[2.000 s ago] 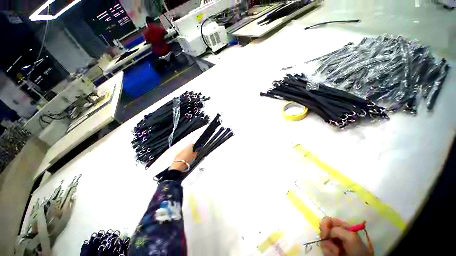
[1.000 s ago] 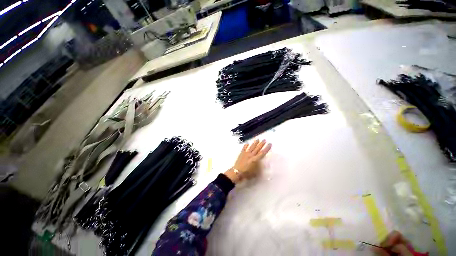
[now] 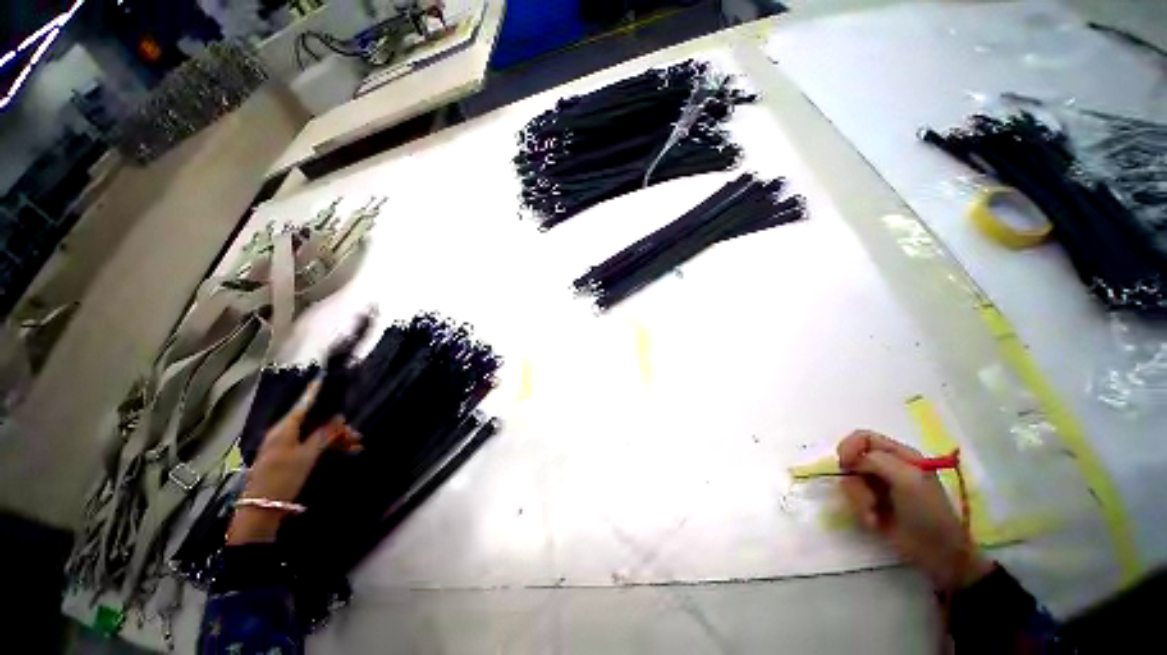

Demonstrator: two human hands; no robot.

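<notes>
My left hand (image 3: 288,461) is at the left side of the near pile of black straps (image 3: 399,410), its fingers closed around a few black straps (image 3: 338,369) whose far ends rise blurred above the pile. My right hand (image 3: 896,497) is over the table at the right, closed on a red pen-sized tool (image 3: 941,461). The tool's thin dark tip points left over yellow tape, and a reddish cord hangs from its back end. The tip touches no strap.
A small strap group (image 3: 691,241) lies beyond, with a banded black bundle (image 3: 627,141) behind it. Grey-beige straps (image 3: 288,288) tangle at left. At right are a yellow tape roll (image 3: 1010,218), another black bundle (image 3: 1088,211) and a yellow tape strip (image 3: 1049,416) on the white table (image 3: 614,435).
My left hand has left the small strap group, come back to the near pile and closed on straps there. My right hand, with the red tool, shows more fully. The view has turned left.
</notes>
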